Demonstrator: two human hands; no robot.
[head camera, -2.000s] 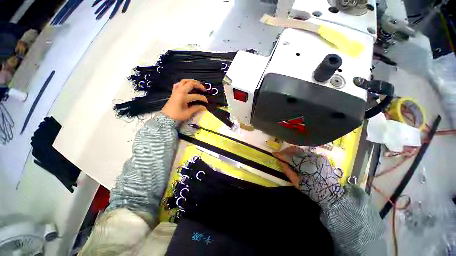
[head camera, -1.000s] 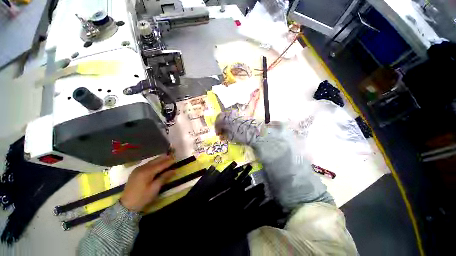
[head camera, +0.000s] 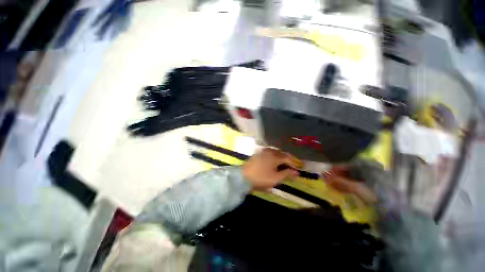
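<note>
The frame is blurred. A black strap (head camera: 217, 147) lies slantwise over the yellow-covered area, just in front of the sewing machine head (head camera: 319, 125). My left hand (head camera: 268, 169) holds this strap near its right end. My right hand (head camera: 345, 183) is at the strap's right end, its fingertips close together there; blur hides whether it grips the strap and whether a ring is there. A second black strap (head camera: 303, 195) lies nearer me, roughly parallel, partly under my left hand and forearm. More black straps (head camera: 298, 228) are heaped in my lap. The machine head hides the needle.
A pile of black straps (head camera: 186, 101) lies left of the machine. Another black bundle (head camera: 69, 175) hangs at the table's left edge. At the right are a yellow tape roll (head camera: 438, 117), a white scrap (head camera: 423, 139) and a long black strip (head camera: 454, 172).
The view has swung back left to the machine. My right hand has left the ring area at the right and is now at the strap's end, close to my left hand.
</note>
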